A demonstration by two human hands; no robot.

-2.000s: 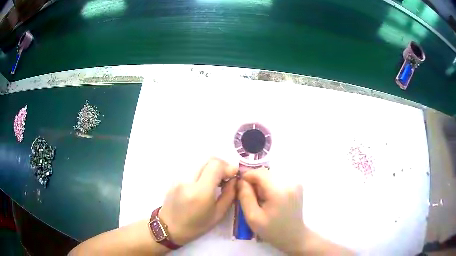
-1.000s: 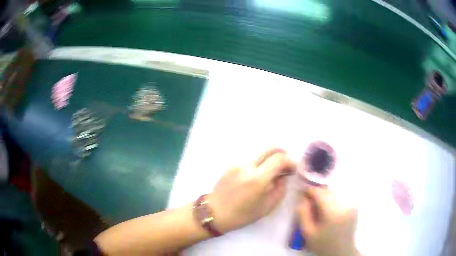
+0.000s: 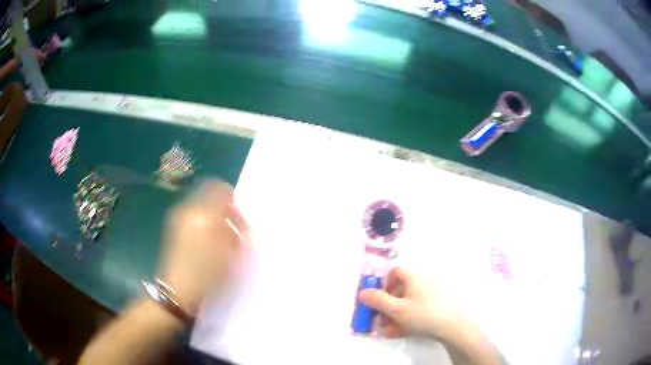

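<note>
A pink fan housing lies on the white sheet, its round head with a black centre away from me. A blue battery cell fills its open handle. My right hand holds the handle at its right side, thumb on the battery. My left hand is motion-blurred over the sheet's left edge, near the small metal parts. Whether it holds anything cannot be told.
Dark-silver parts and larger pink parts lie on the left green bench. Light-pink small parts lie on the sheet's right. Another pink unit is on the green belt. A tan board is at right.
My left hand has moved left, away from the housing to the sheet's left edge. My right hand has shifted down the handle onto the battery. The view has swung.
</note>
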